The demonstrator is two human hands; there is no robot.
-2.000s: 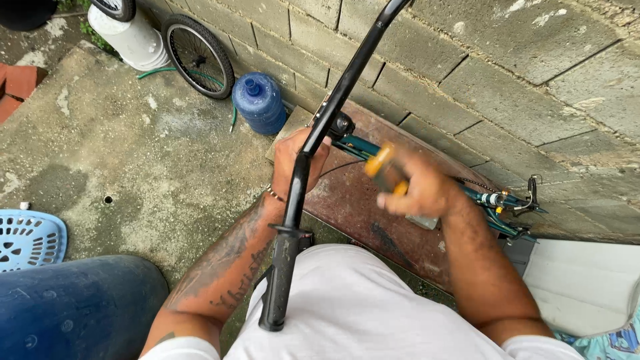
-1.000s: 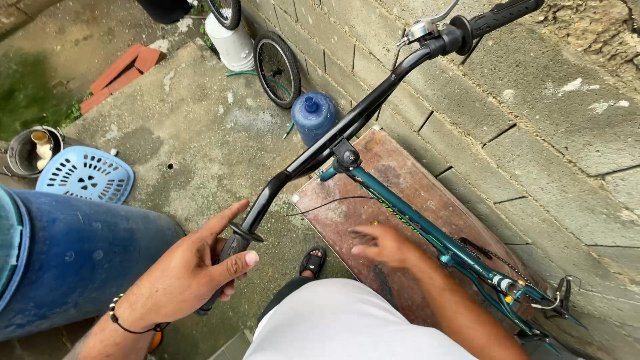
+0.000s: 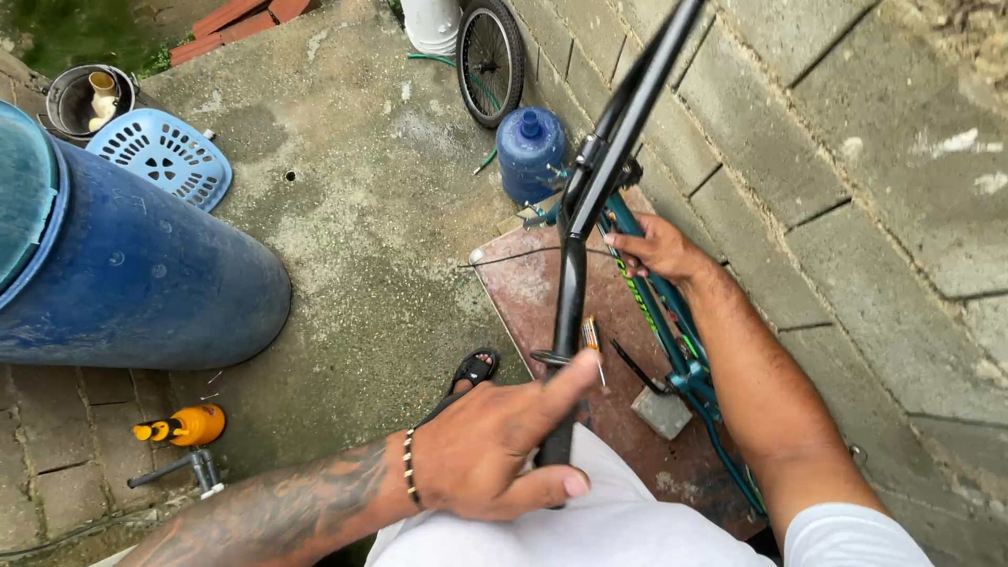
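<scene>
The black bicycle handlebar [image 3: 573, 291] runs from the top right down to a dark grip near my shirt. My left hand [image 3: 504, 441] lies over that grip, index finger and thumb stretched out; its other fingers are hidden, so its hold is unclear. With my right hand [image 3: 657, 250] I grip a tube of the teal bicycle frame [image 3: 647, 303], just below the head of the frame. A screwdriver with an orange and clear handle [image 3: 591, 335] lies on the reddish board [image 3: 520, 295]. Near it, a black crank arm [image 3: 636, 367] extends from the frame above a grey block [image 3: 663, 411].
A block wall [image 3: 787, 173] rises along the right. Beyond the board stand a blue water jug [image 3: 529, 157] and a bicycle wheel [image 3: 490, 63]. At left are a large blue barrel [image 3: 150, 260], a light blue plastic seat [image 3: 165, 153] and an orange bottle [image 3: 197, 425].
My right hand has moved from open above the board onto the frame tube. The handlebar and frame have turned in view. Two seconds ago, my right hand held a yellow and black object.
</scene>
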